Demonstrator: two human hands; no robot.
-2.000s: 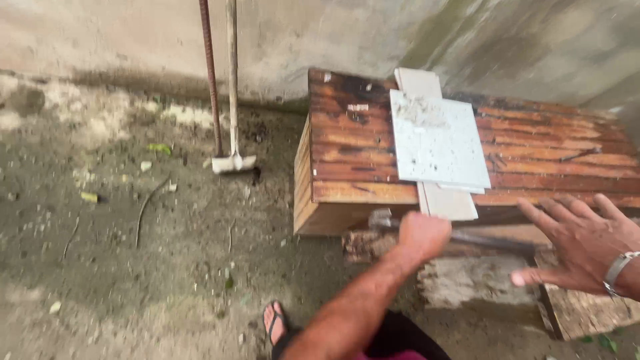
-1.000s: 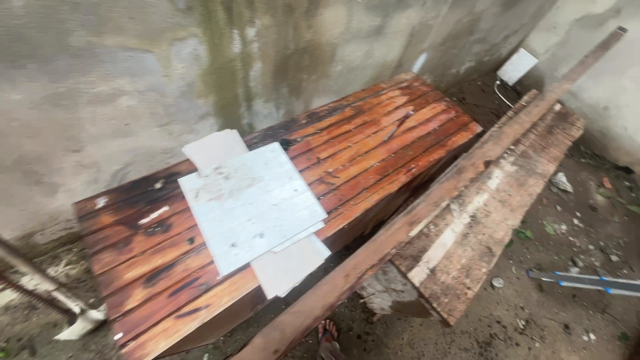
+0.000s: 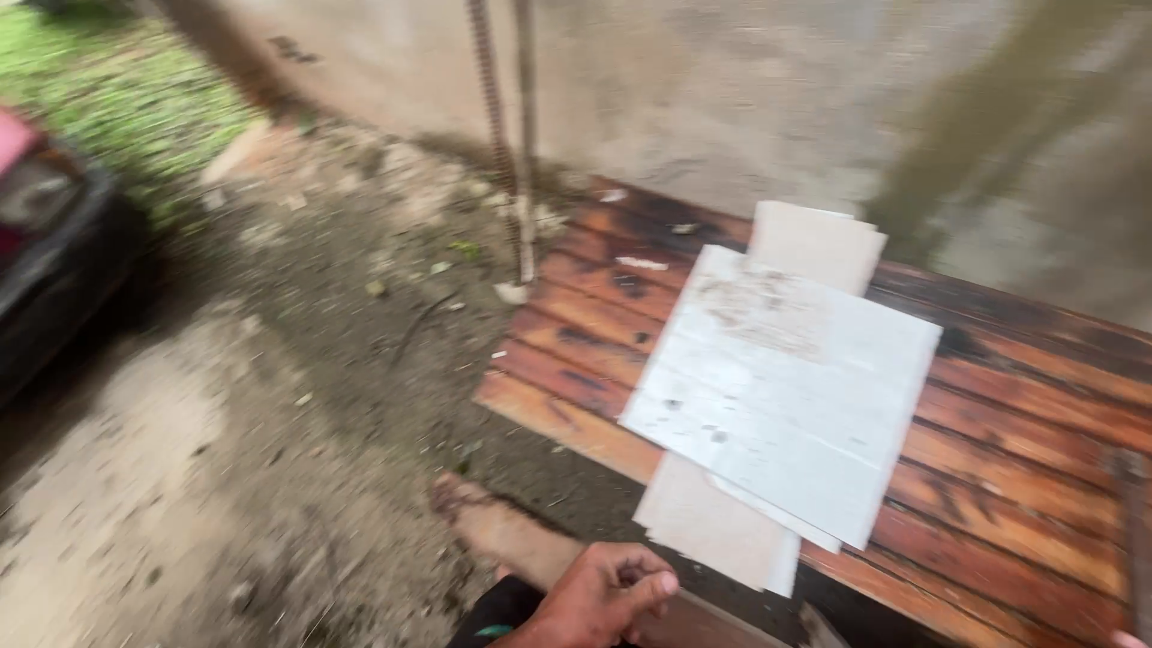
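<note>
At the bottom centre my left hand is low over a long wooden plank, its fingers curled and thumb to the right; blur hides whether it grips the plank. Only a blurred fingertip of my right hand shows at the lower right corner, below a dark bar-like tool lying over the slatted surface. To the upper right of my left hand, a white square tile lies on pale tiles, which stick out on two sides. They rest on a reddish-brown slatted wooden piece.
A ribbed metal rod and a pale-headed long-handled tool lean on the stained wall. Dirt ground spreads left of the slatted piece. A pink and black vehicle part stands at the far left, beside grass.
The view has swung back left from the plank and far wall corner. Two seconds ago my left hand held a metal-headed tool and my right hand was spread; now the right is almost out of frame.
</note>
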